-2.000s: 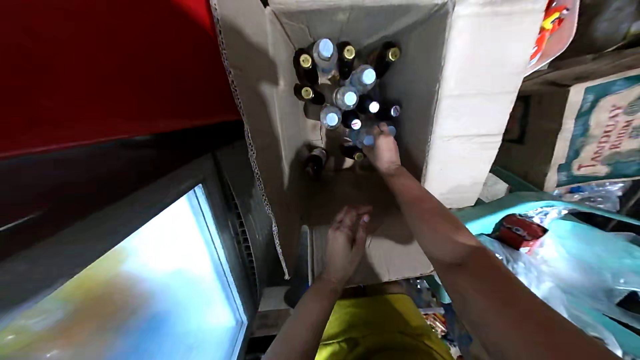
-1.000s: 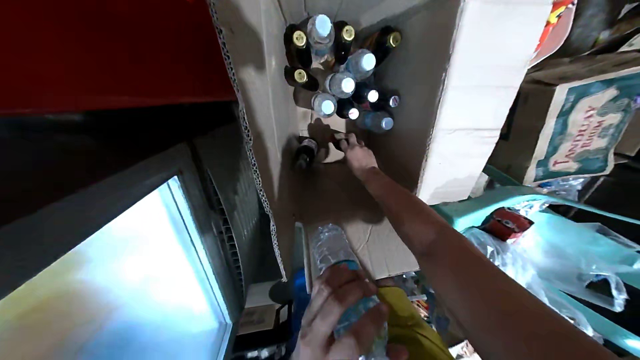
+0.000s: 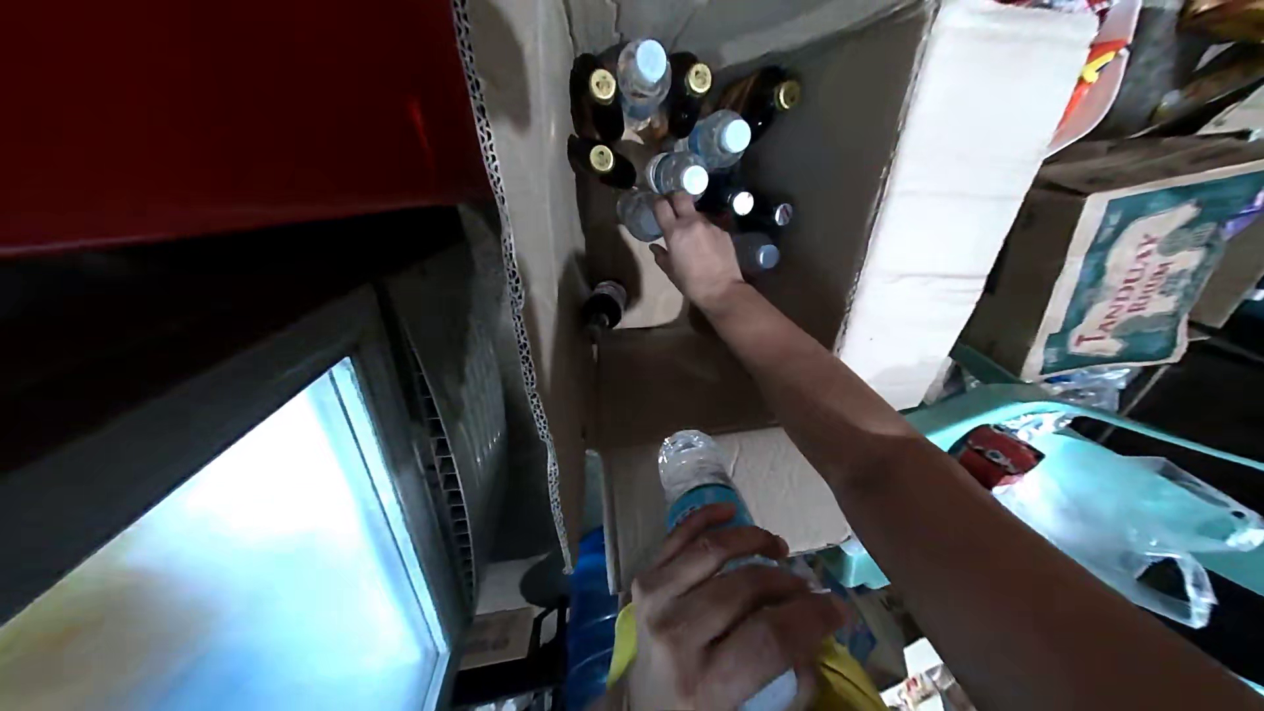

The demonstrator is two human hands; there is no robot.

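My left hand (image 3: 726, 602) is closed around a clear plastic bottle (image 3: 691, 464) with a blue label, at the lower middle. My right hand (image 3: 696, 252) reaches into an open cardboard box (image 3: 899, 207), its fingers at a clear bottle (image 3: 639, 215) among the standing ones; whether they grip it is unclear. Round it stand clear bottles with white caps (image 3: 721, 138) and dark bottles with gold caps (image 3: 600, 87). A dark bottle (image 3: 604, 304) leans by the box's left wall, apart from the group.
A lit glass panel (image 3: 247, 553) in a dark frame lies at the lower left, below a red surface (image 3: 227, 118). At the right are a printed rum carton (image 3: 1126, 267), a turquoise plastic basket (image 3: 978, 405), a red can (image 3: 995, 454) and a clear plastic bag (image 3: 1106, 533).
Two seconds ago my left hand was empty over the box's near end; it now holds a clear bottle. My right hand has moved from the box's near floor up to the bottles since one second ago.
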